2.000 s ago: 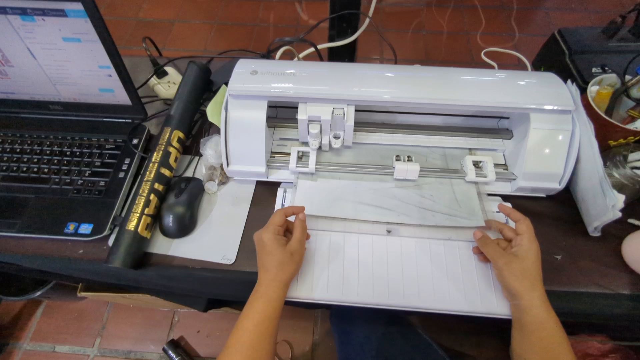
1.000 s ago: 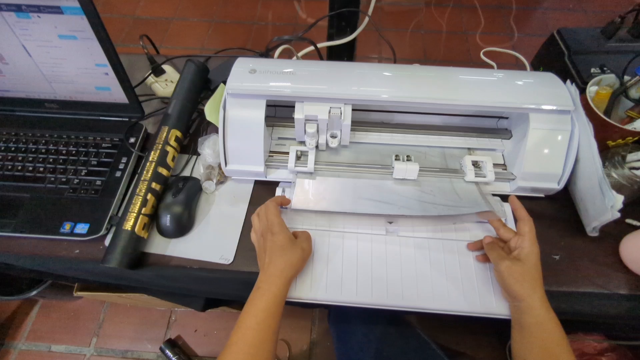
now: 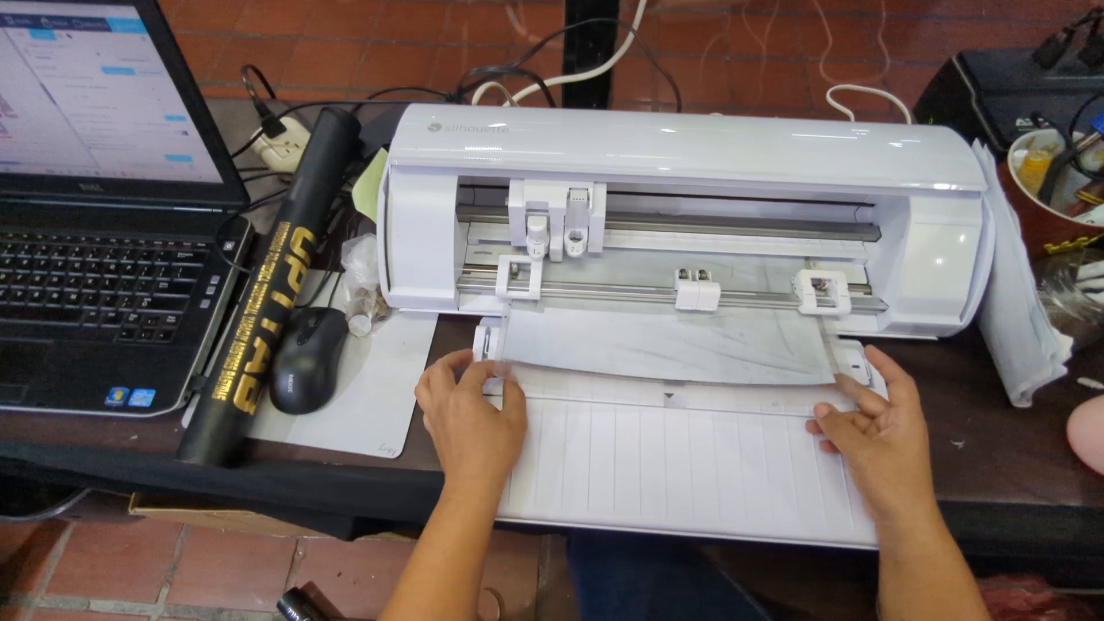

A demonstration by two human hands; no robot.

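A white Silhouette cutting plotter (image 3: 690, 155) stands on the dark table, its tool carriage (image 3: 556, 220) toward the left of the rail. A thin greyish-white sheet (image 3: 664, 341) runs out from under the pinch rollers, its front edge slightly bowed above the plotter's ribbed front tray (image 3: 681, 466). My left hand (image 3: 474, 423) is at the sheet's front left corner, thumb and fingers close to the edge; whether they pinch it is unclear. My right hand (image 3: 880, 431) is at the front right corner, fingers curled around the tray's side, a fingertip near the sheet's corner.
Left of the plotter lie a black tube with gold lettering (image 3: 267, 293), a black mouse (image 3: 306, 358) on a pale mat (image 3: 392, 405), a crumpled plastic bag (image 3: 360, 263) and an open laptop (image 3: 95, 302). At right are folded white sheets (image 3: 1022, 302) and a cup of tools (image 3: 1018, 198).
My left hand has moved slightly down the tray's left side since the first frame, and its fingers have curled. My right hand's fingers have shifted around the sheet's corner. The plotter has not moved.
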